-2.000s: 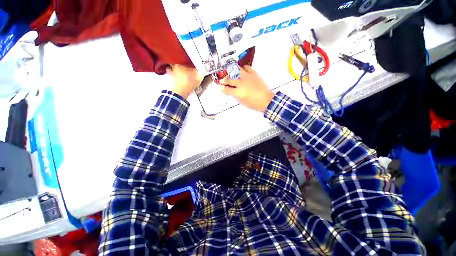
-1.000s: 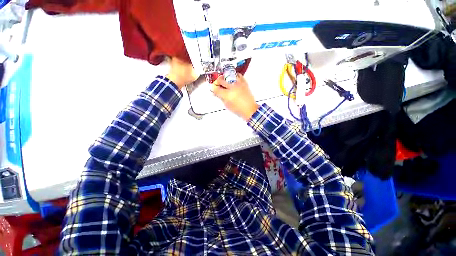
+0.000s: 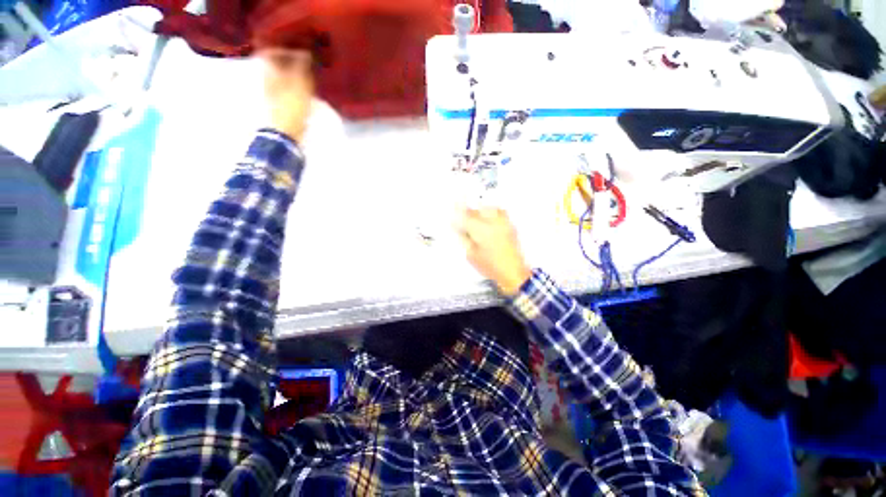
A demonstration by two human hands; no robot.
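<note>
The rust-red garment piece (image 3: 364, 63) is blurred and lies at the back, left of the white JACK sewing machine (image 3: 583, 97). My left hand (image 3: 289, 85) is at the garment's left edge, blurred, its fingers against the cloth and partly hidden. My right hand (image 3: 493, 243) is in front of the presser foot and needle area (image 3: 478, 167), over the white table, with fingers bent. No cloth shows under the needle or at my right hand. Whether something tiny is between its fingertips cannot be told.
Yellow and red scissors (image 3: 595, 200) lie below the machine head with a dark blue cord (image 3: 607, 267). A small dark tool (image 3: 670, 223) lies to their right. Dark cloth (image 3: 743, 228) hangs over the table edge at right. Another machine (image 3: 121, 214) stands at left.
My left hand has moved away from the needle, to the left and back, with the red garment. My right hand has drawn back slightly from the needle. The camera view has shifted.
</note>
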